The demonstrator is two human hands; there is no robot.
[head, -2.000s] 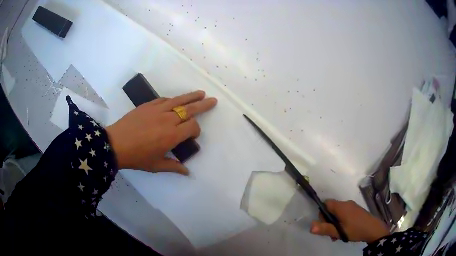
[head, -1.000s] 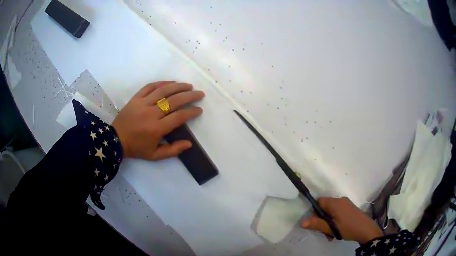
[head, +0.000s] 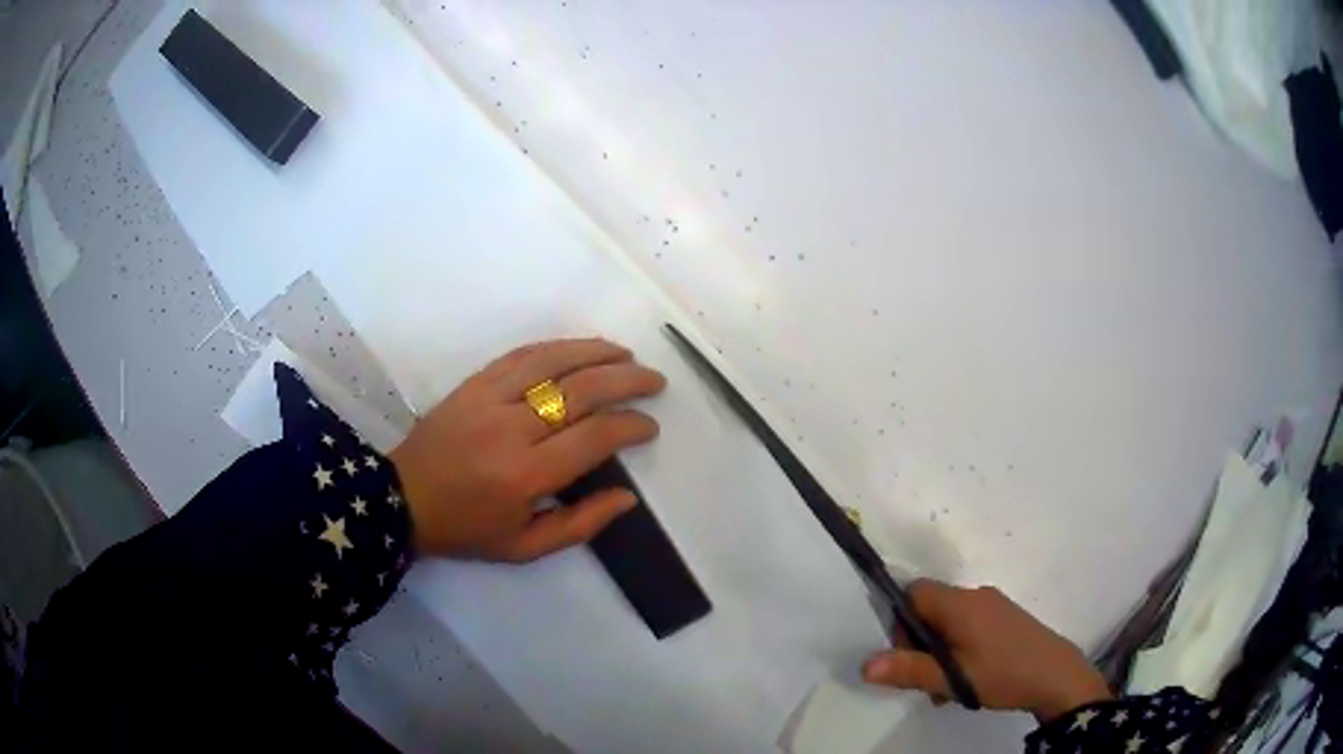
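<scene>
A bluish-white flat pattern sheet [head: 368, 162] lies over thin white cloth [head: 494, 140], whose edge runs diagonally beside it. My left hand [head: 516, 457], with a gold ring, lies palm down over a dark rectangular weight [head: 648, 567], fingers spread onto the sheet; the weight's upper part is hidden. My right hand [head: 1002, 648] is closed round the handles of long black shears [head: 795, 479], at the lower right. The blades point up and left along the cloth's edge; how far they are apart cannot be told.
Another dark weight [head: 239, 89] lies at the upper left. A small white piece [head: 847, 719] is cut off by the bottom edge. White pieces over brown cloth [head: 1222, 589] lie at the right. White cloth [head: 1252, 89] is at the upper right, and scraps [head: 52, 243] at the far left.
The view has shifted, so the sheet and weights appear lower and further right. My left hand has slid up along the near weight. The shears have moved up-left along the cloth's edge.
</scene>
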